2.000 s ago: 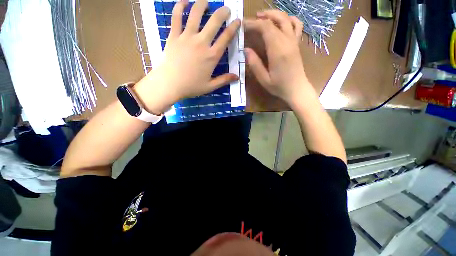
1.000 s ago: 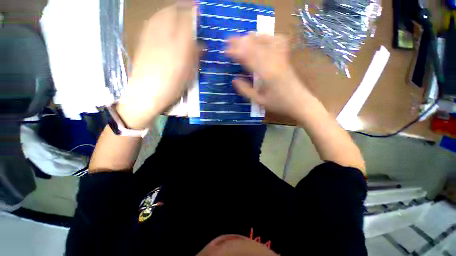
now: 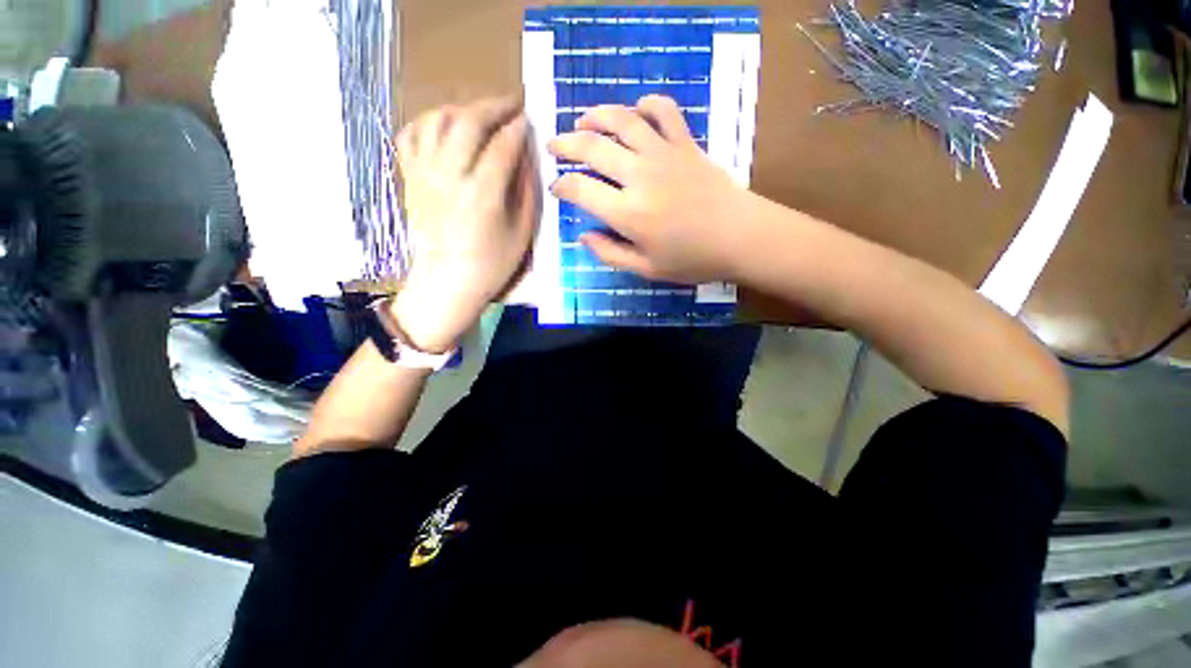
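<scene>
A blue solar cell string (image 3: 636,63) with silvery cross lines lies on the brown bench at its front edge. A white backing strip (image 3: 545,248) lies along its left edge and another white strip (image 3: 734,98) along its right edge. My left hand (image 3: 466,196) is at the panel's left edge beside the left strip, fingers bent and close together; what is under its fingers is hidden. My right hand (image 3: 649,189) lies over the middle of the panel, fingers spread, fingertips at the left strip's inner edge.
White strips (image 3: 281,144) are stacked at left beside long tabbing ribbon (image 3: 372,144). Short ribbon pieces (image 3: 940,65) are piled at right. A loose white strip (image 3: 1051,209) lies near a black cable (image 3: 1130,360). A grey desk fan (image 3: 137,209) stands at the left edge.
My right hand has moved left from the panel's right edge onto its middle. My left hand has gone from on top of the panel to its left edge. The view has shifted left, showing the fan.
</scene>
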